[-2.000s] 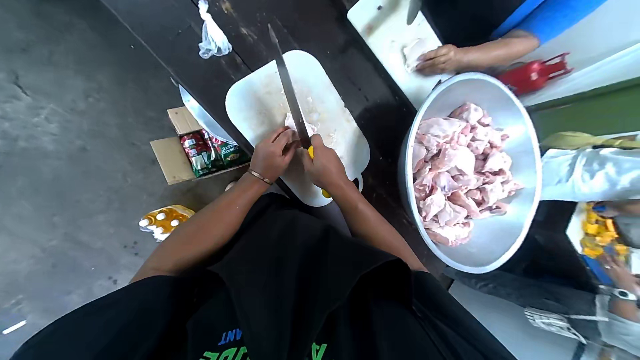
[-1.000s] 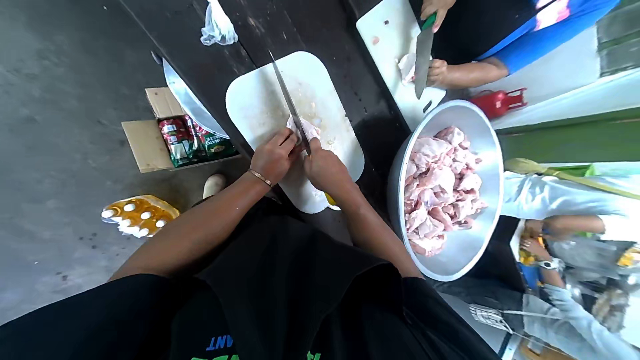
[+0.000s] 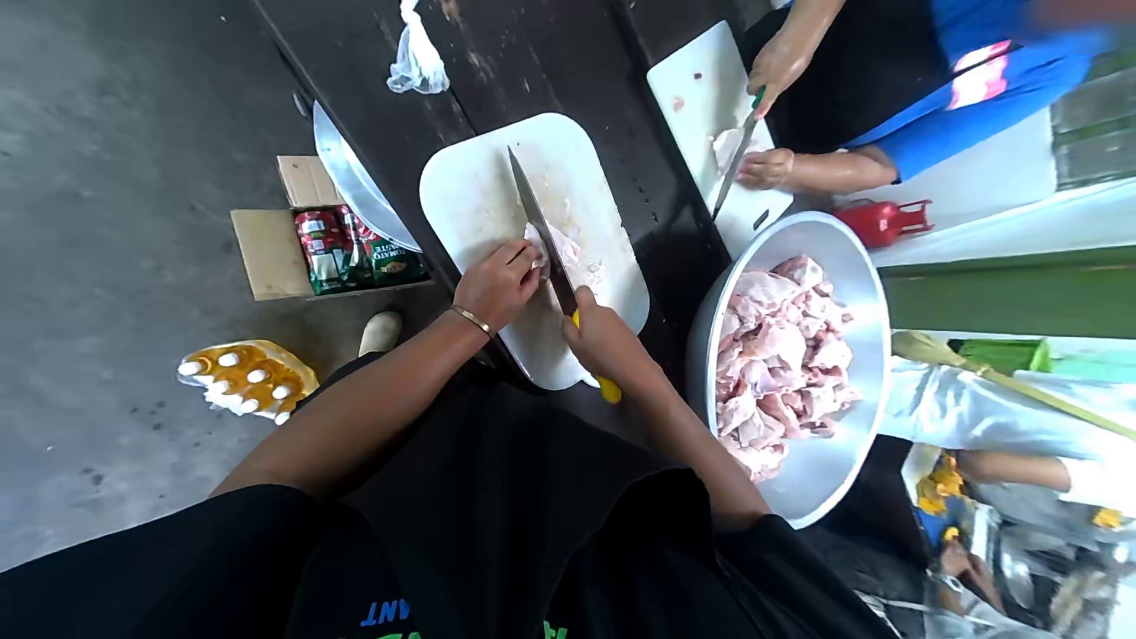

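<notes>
My right hand (image 3: 605,342) is closed around the yellow handle of a long kitchen knife (image 3: 538,213). The blade lies across a piece of raw chicken (image 3: 561,244) on a white plastic cutting board (image 3: 484,188). With bent fingers, my left hand (image 3: 497,282) presses on the chicken just left of the blade; its fingers partly hide the meat. A large metal basin (image 3: 871,404) of raw chicken pieces (image 3: 777,351) stands to the right of my right forearm.
Across the dark wooden table (image 3: 532,53), a co-worker cuts meat on another white board (image 3: 679,93) with a green-handled knife (image 3: 741,160). A knotted plastic bag (image 3: 417,60) lies at the top. Below left are an open carton (image 3: 271,253) and packed bottles (image 3: 251,377) on the floor.
The co-worker's green-handled knife has moved down onto the meat on the other board since one second ago. My hands stay at the chicken on my board.
</notes>
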